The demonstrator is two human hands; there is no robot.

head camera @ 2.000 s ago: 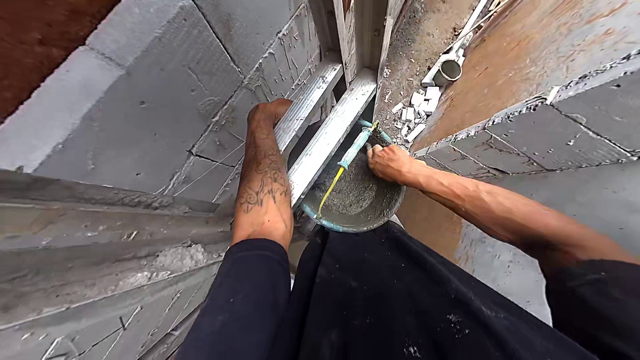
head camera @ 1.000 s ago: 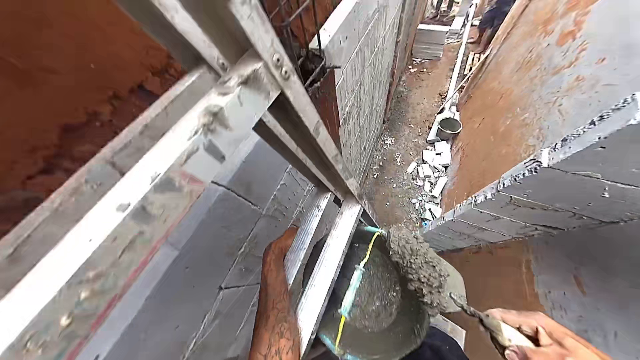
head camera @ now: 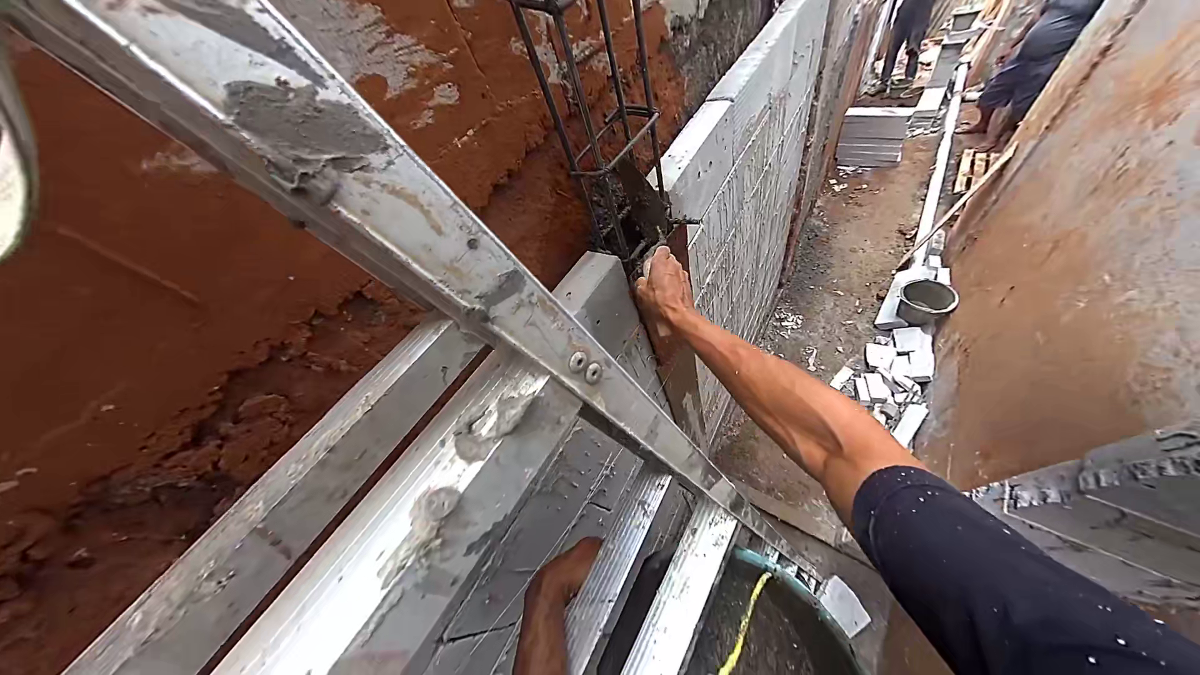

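My right hand (head camera: pixel 664 281) reaches far forward, closed around the handle of a trowel. The trowel's dark blade (head camera: pixel 641 199) points into the steel rebar cage (head camera: pixel 600 122) between two lengths of block wall. Whether mortar lies on the blade cannot be made out. My left hand (head camera: pixel 570 564) is low in the view, against the side of a ribbed aluminium ladder piece (head camera: pixel 619 572); its fingers are mostly hidden. Right of it, beyond another ladder piece, the mortar bucket (head camera: pixel 797 600) shows in part, with a yellow cord (head camera: pixel 747 623) across it.
Mortar-smeared aluminium ladder rails (head camera: pixel 422 225) cross the left and centre. The grey block wall (head camera: pixel 750 141) runs forward beside a dirt trench. Broken white block pieces (head camera: pixel 900 366) and another bucket (head camera: pixel 928 298) lie at right. Two people (head camera: pixel 1041 56) are farther back, near stacked blocks (head camera: pixel 872 136).
My right hand has moved from beside the bucket, where it held the mortar-loaded trowel, forward to the rebar cage. My left hand stays low at the ladder. The view has swung upward.
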